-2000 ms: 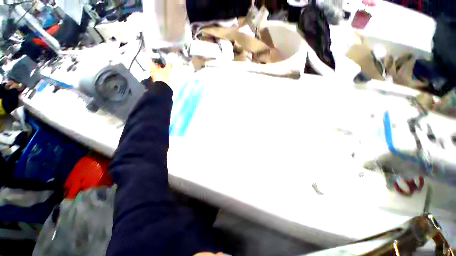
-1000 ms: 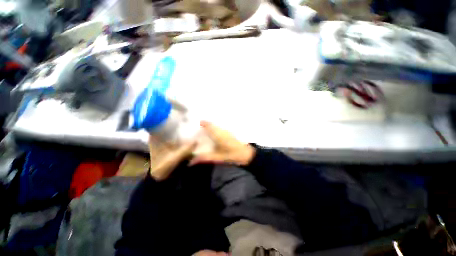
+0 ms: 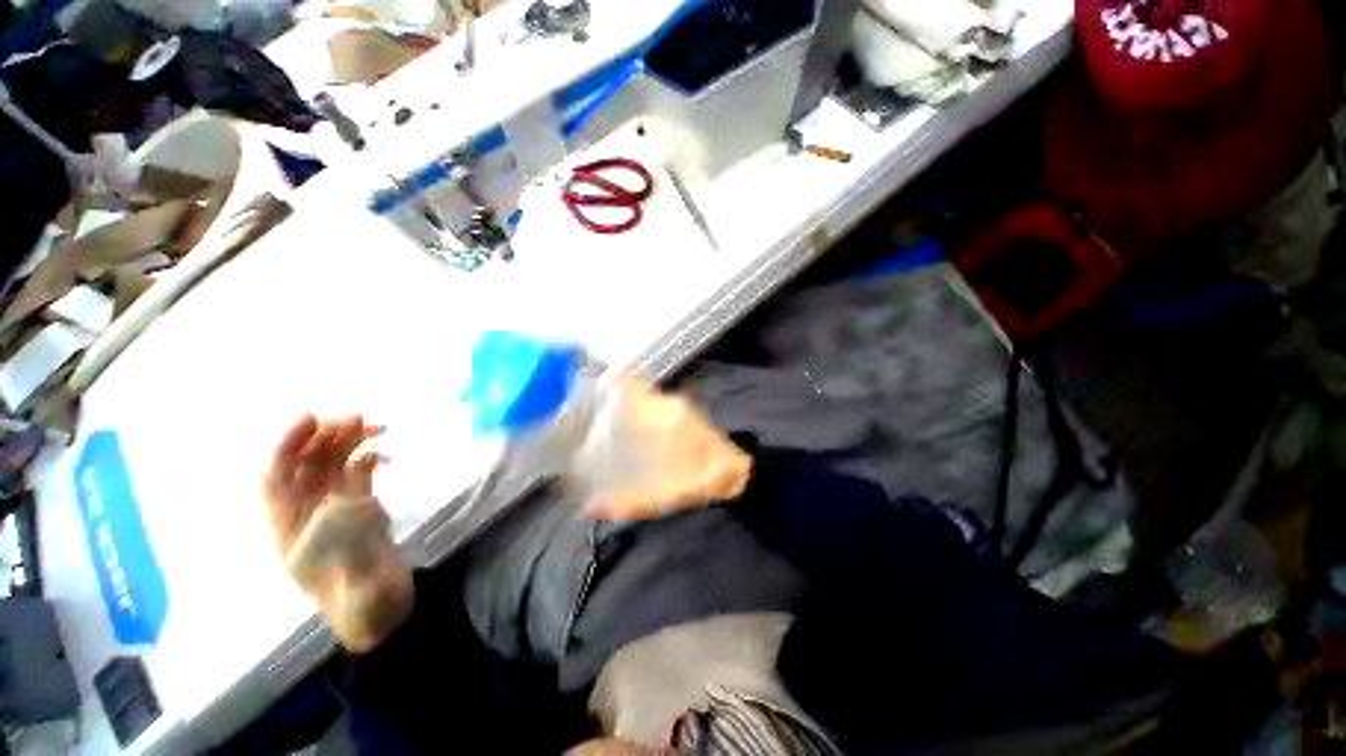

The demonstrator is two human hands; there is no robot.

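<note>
My right hand (image 3: 672,455) is closed around a pale, blurred object with a bright blue end (image 3: 520,381), perhaps a bottle, above the table's front edge. The blue end points left, over the white table (image 3: 318,355). My left hand (image 3: 340,539) is raised to the left, apart from it, fingers spread and empty. Grey cloth (image 3: 539,576) lies on my lap below the table edge.
Red-handled scissors (image 3: 608,195) lie beside the white and blue sewing machine (image 3: 731,89). A blue strip (image 3: 121,539) is on the table at left, offcuts (image 3: 104,266) behind. A person in red (image 3: 1210,133) is at right, near mottled grey cloth (image 3: 945,369).
My view has swung to the right. Both hands were together on the pale and blue object one second ago; now my left hand has let go and moved away. Earlier, my left arm reached across the table.
</note>
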